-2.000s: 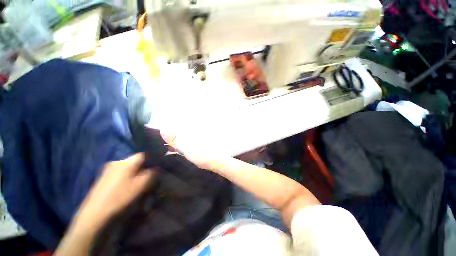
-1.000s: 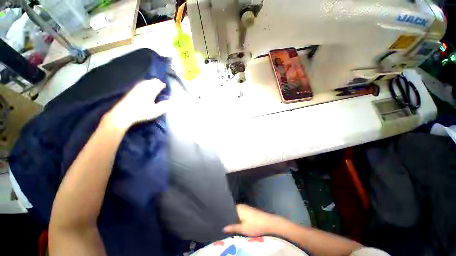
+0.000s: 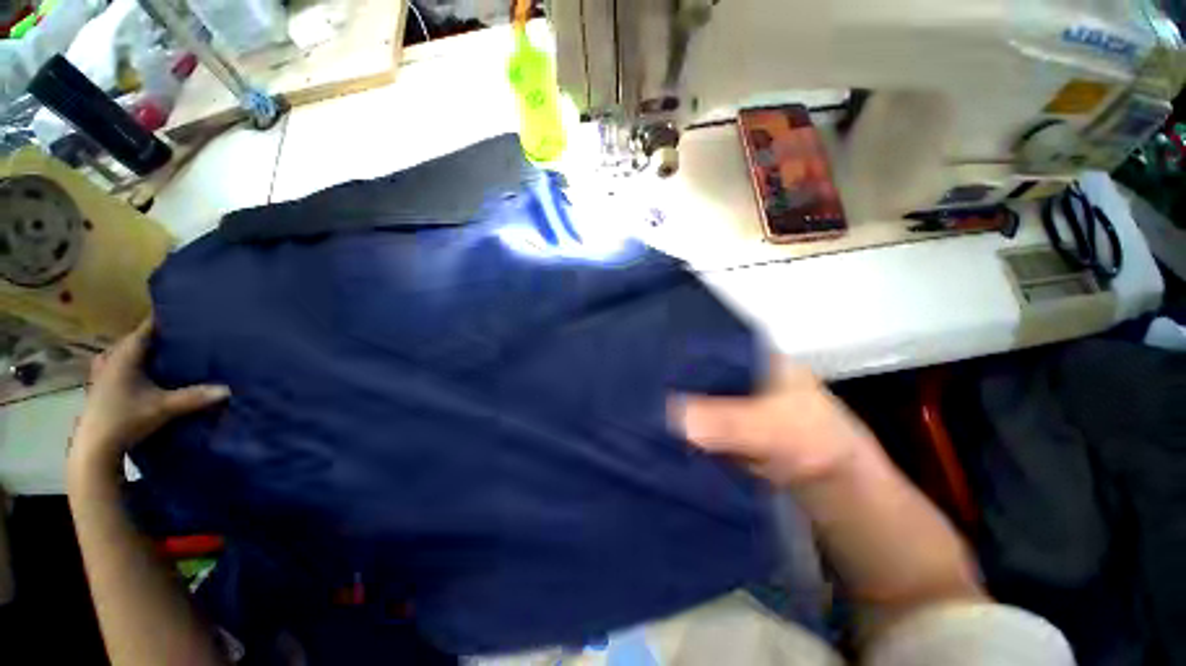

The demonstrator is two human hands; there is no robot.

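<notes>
A navy blue garment (image 3: 455, 390) is spread over the table's front edge and the wearer's lap. A dark grey piece (image 3: 390, 195) lies along its far edge. My left hand (image 3: 137, 397) grips the garment's left edge, thumb on top. My right hand (image 3: 780, 423), blurred, holds its right edge, thumb on top; its other fingers are partly hidden. The presser foot area (image 3: 622, 146) of the sewing machine (image 3: 832, 46) is just beyond the garment's far edge, under bright light.
A smartphone (image 3: 792, 173) leans below the machine arm. Thread snips (image 3: 965, 220) and black-handled scissors (image 3: 1082, 232) lie right of it. A neon tag (image 3: 535, 102) hangs left of the needle. Another machine (image 3: 78, 241) stands left. Dark fabric (image 3: 1086, 481) is piled right.
The garment has been spread out wider and flatter. My left hand has moved left and down to its left edge. My right hand has risen from the lap to its right edge.
</notes>
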